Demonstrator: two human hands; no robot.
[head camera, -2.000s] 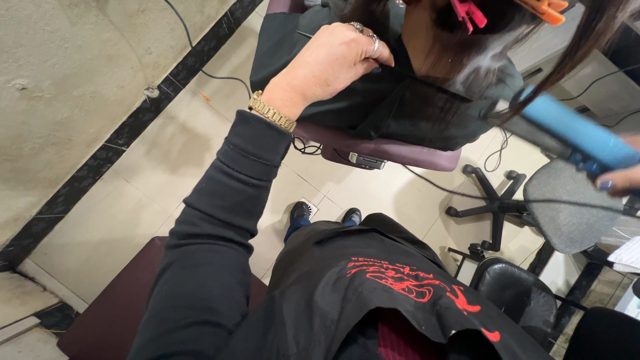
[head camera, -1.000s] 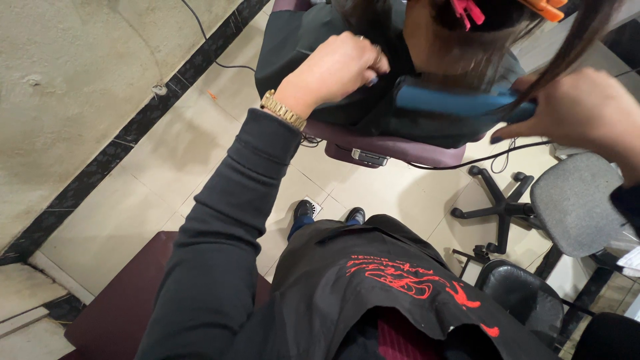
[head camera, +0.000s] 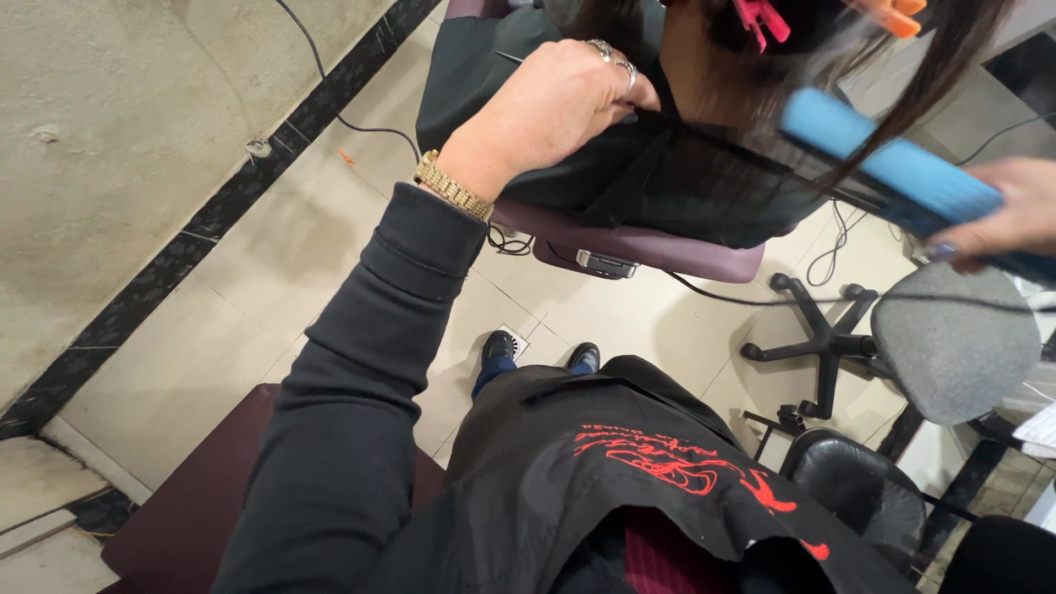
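A seated person in a black cape (head camera: 495, 91) has dark hair (head camera: 742, 91), part of it pinned up with a pink clip (head camera: 761, 23) and an orange clip (head camera: 891, 15). My left hand (head camera: 561, 107), with rings and a gold-coloured watch, is closed on a dark comb, whose thin pointed tail (head camera: 509, 57) shows behind the knuckles; its teeth are hard to make out. At the right edge my right hand (head camera: 1002, 210), blurred, grips a blue hair straightener (head camera: 895, 157). Its plates lie beside the loose hair; whether they touch it cannot be told.
The person's chair has a purple padded edge (head camera: 643, 235). A black cord (head camera: 742, 303) crosses below it towards the right. A grey stool with a wheeled base (head camera: 957, 338) and a black padded seat (head camera: 858, 487) stand at the right. A maroon surface (head camera: 198, 478) lies at lower left.
My right hand has moved to the right with the straightener since one second ago, when the tool lay across the hair near my left hand. My left hand has stayed near the neck.
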